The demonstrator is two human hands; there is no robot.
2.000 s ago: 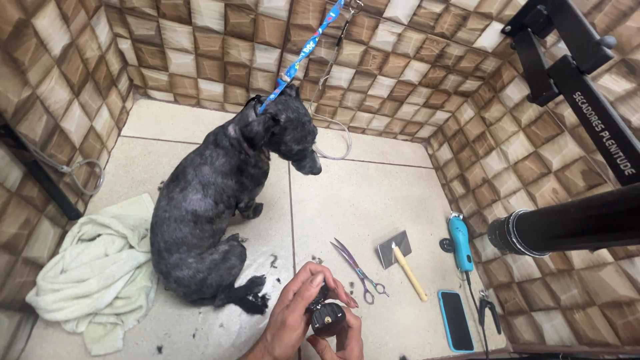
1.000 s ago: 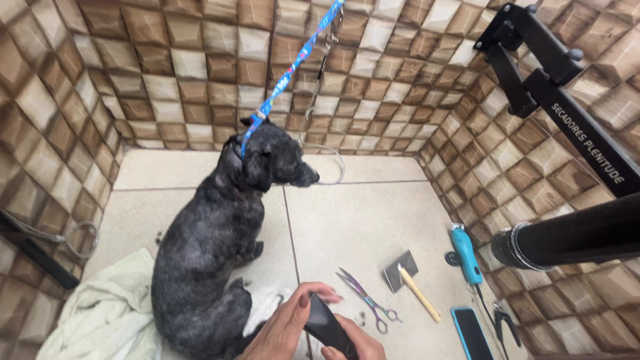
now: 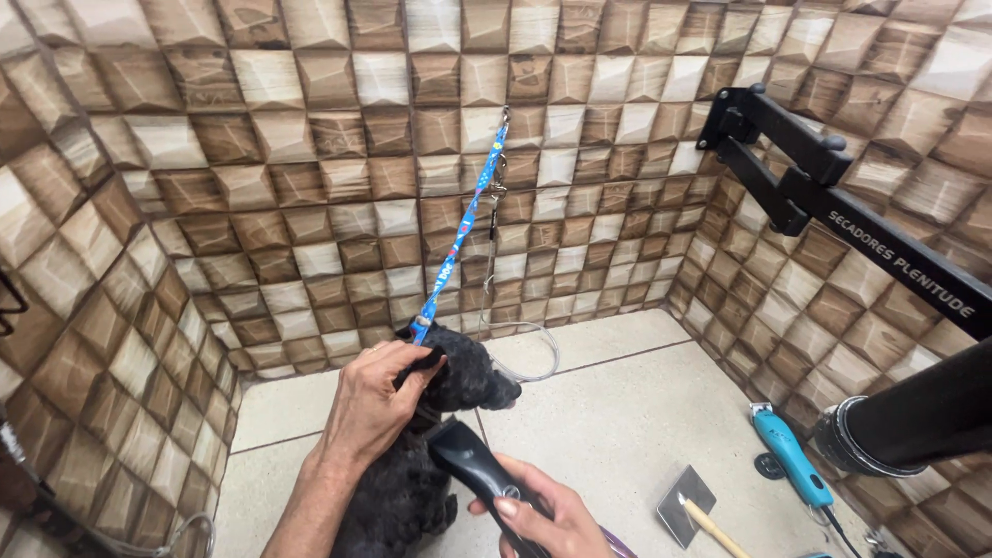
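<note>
A black short-coated dog [image 3: 459, 370] sits on the pale tiled surface with its head turned right. My left hand [image 3: 380, 395] pinches the dog's ear between thumb and fingers, beside the blue patterned strap [image 3: 463, 232] that runs from the neck up to a metal clip at the wall. In my right hand [image 3: 546, 508] is a black hair clipper [image 3: 480, 469], its blade end near the dog's neck, below the ear. Whether the blade touches the coat I cannot tell. My left forearm hides part of the dog's back.
To the right lie a teal corded clipper [image 3: 790, 457], a round black piece [image 3: 769, 466] and a slicker brush [image 3: 686, 508] with a wooden handle. A black dryer arm [image 3: 891, 248] and black hose [image 3: 914, 418] reach in from the right. A cable loop [image 3: 554, 353] rests by the back wall.
My left hand has left the clipper and taken hold of the dog's ear. The clipper, now in my right hand, has come up beside the dog's neck. The view has tilted upward.
</note>
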